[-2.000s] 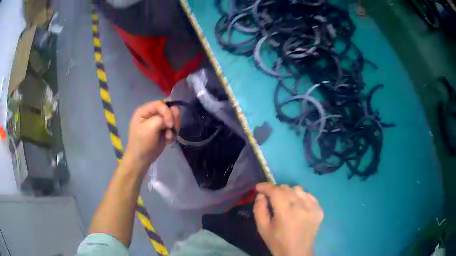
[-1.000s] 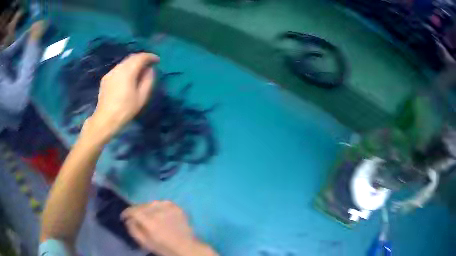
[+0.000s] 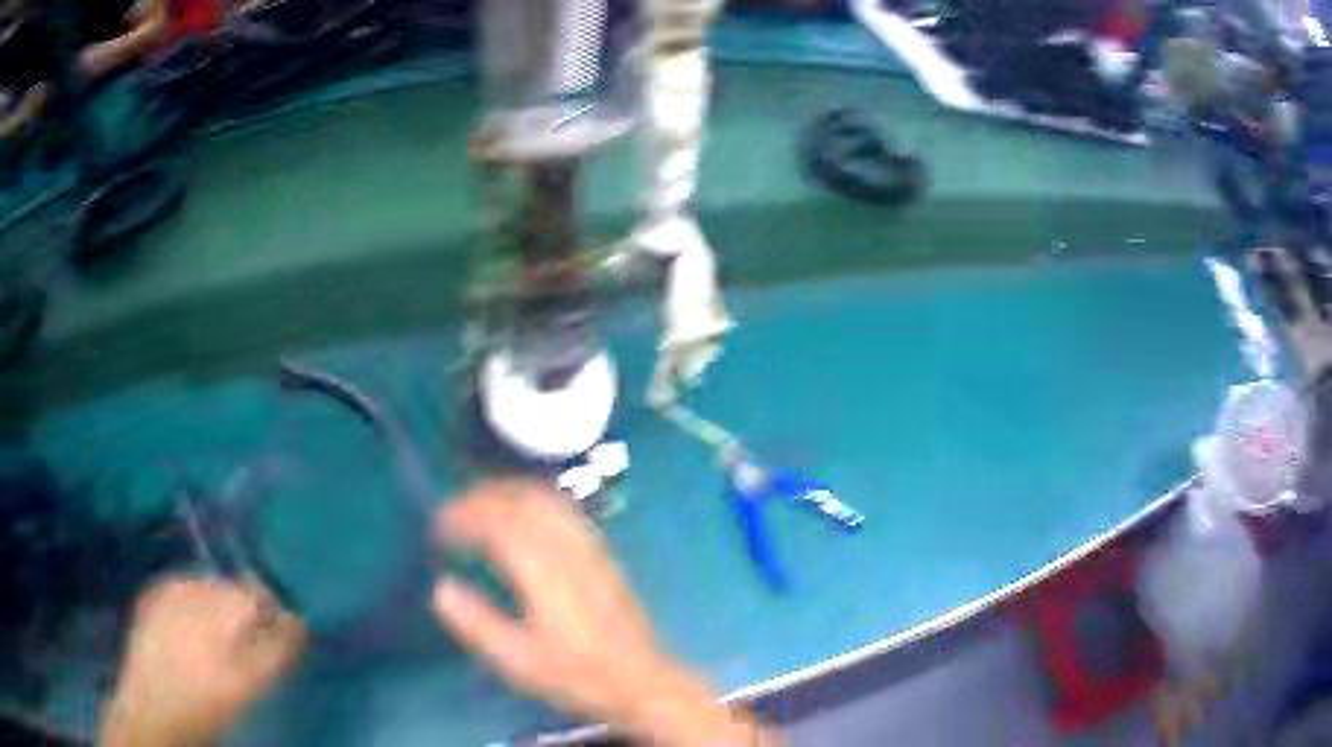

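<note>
A dark curved band, blurred and apparently a headband, stands in a wide arc above the bench at the left. My left hand is closed at its lower left part. My right hand is at its right side, thumb and fingers apart; blur hides whether it grips the band. The hand press stands beyond my right hand. Its white fixture sits under the ram, with small white tabs beside it. The cloth-wrapped press handle hangs to the right of the ram.
Blue-handled pliers lie right of the press. Black curled bands lie on the green shelf, one at the right and one at the left. A red stool is below the bench edge. Blurred dark pieces are at the far left.
The view has swung right from the bag and dark pile to the press. My hands have come over the bench, and a curved band now shows between them.
</note>
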